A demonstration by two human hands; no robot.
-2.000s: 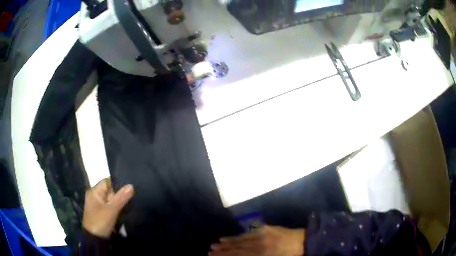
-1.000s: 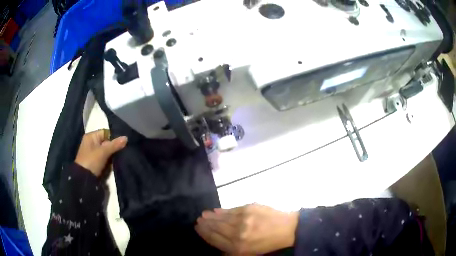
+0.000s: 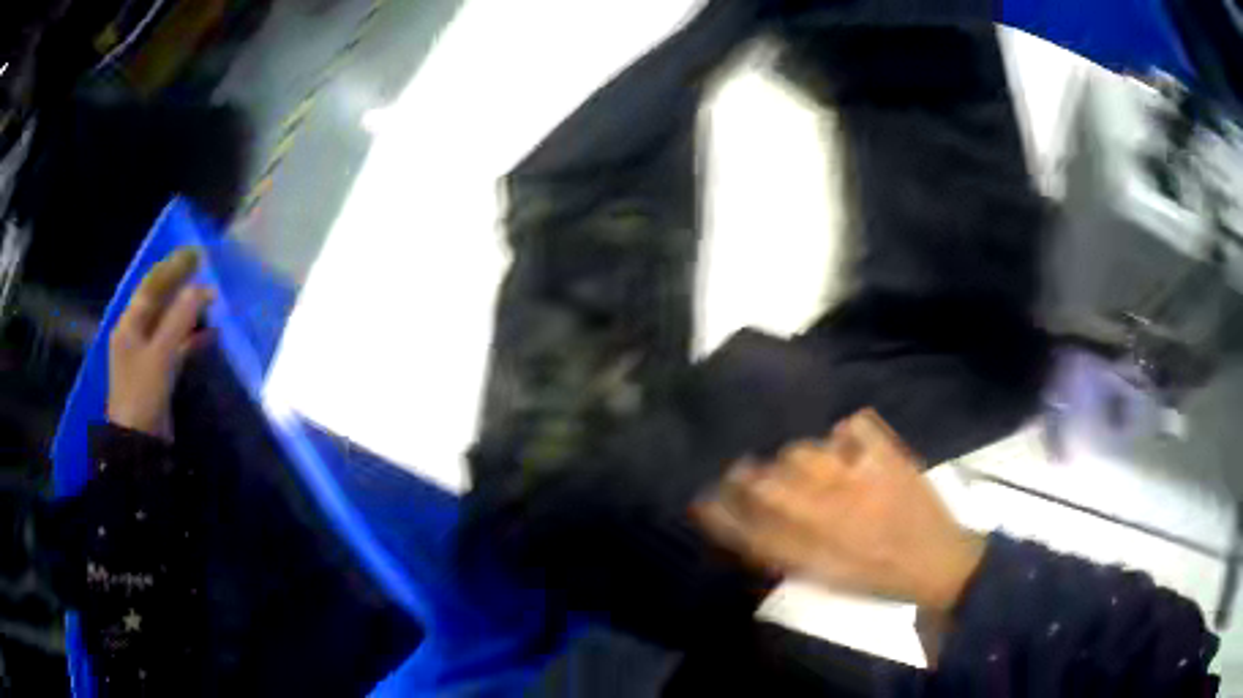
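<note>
The black fabric piece (image 3: 927, 177) lies in a loop on the white table, with the table showing through its middle. A dark camouflage section (image 3: 579, 327) forms its left side. My right hand (image 3: 852, 511) is on the lower part of the black cloth, fingers curled and blurred; whether it grips the cloth is unclear. My left hand (image 3: 157, 341) is at the far left, at the rim of the blue plastic crate (image 3: 259, 341), beside black material inside. Its fingers are bent, and what they hold cannot be told.
The sewing machine (image 3: 1138, 205) stands at the right edge, blurred, with purplish light near its needle area. The white sewing table (image 3: 409, 259) runs across the middle. Another blue crate (image 3: 1104, 27) shows at the top right. Grey floor with yellow-black tape lies at the upper left.
The view has swung left. My left hand has left the cloth beside the machine and moved to the left crate. My right hand remains at the cloth, now more curled.
</note>
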